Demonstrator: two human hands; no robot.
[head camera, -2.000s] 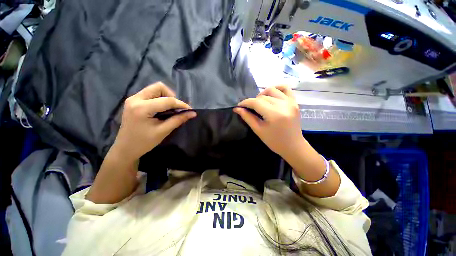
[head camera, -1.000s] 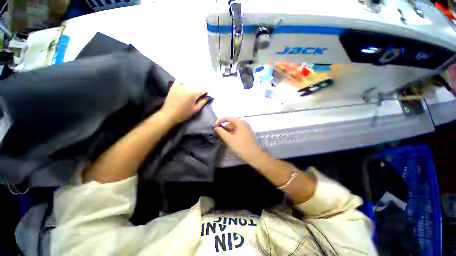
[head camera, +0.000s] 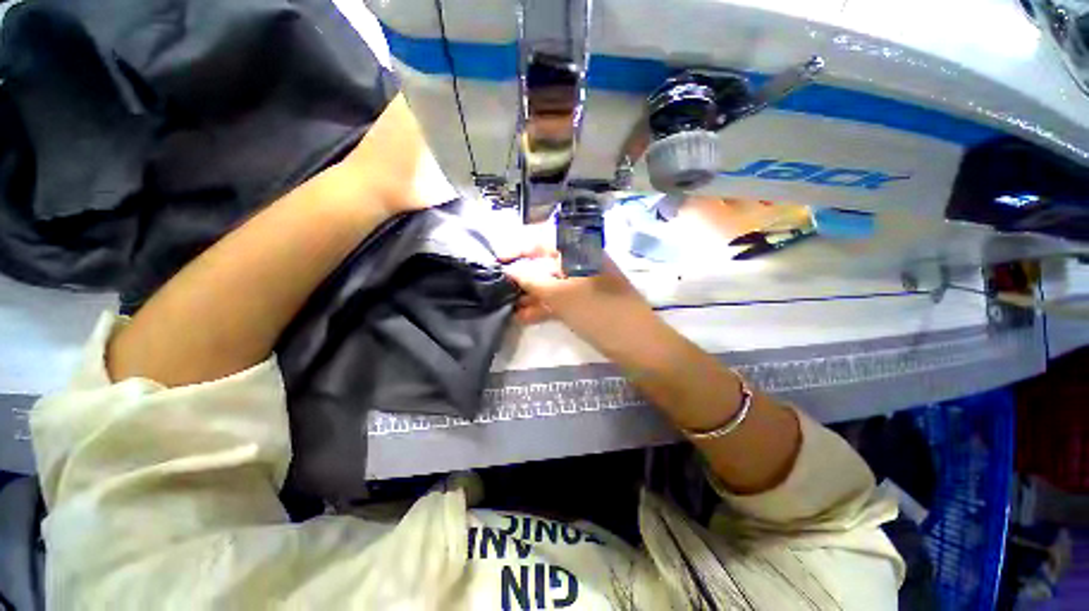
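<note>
The dark grey garment (head camera: 406, 328) lies bunched in front of the needle, with a larger part spread to the left. My left hand (head camera: 412, 161) is on the cloth left of the needle; its fingers are washed out by the lamp, so its grip cannot be told. My right hand (head camera: 547, 284) holds the garment's right edge at its fingertips, partly behind the dark round guard (head camera: 582, 233). The white sewing machine (head camera: 442, 107) stands over the work. Its needle area is bright, and the presser foot is not clear.
A silver ridged knob (head camera: 683, 158) sticks out of the machine head. Black snips or a pen (head camera: 770, 242) and an orange-yellow bag (head camera: 740, 217) lie right of the needle. A ruler strip (head camera: 597, 392) runs along the front edge. A blue crate (head camera: 970, 477) is at lower right.
The view has moved closer to the machine. Both hands have brought the garment edge from the table front up to the needle area, and the bulk of the cloth has shifted left.
</note>
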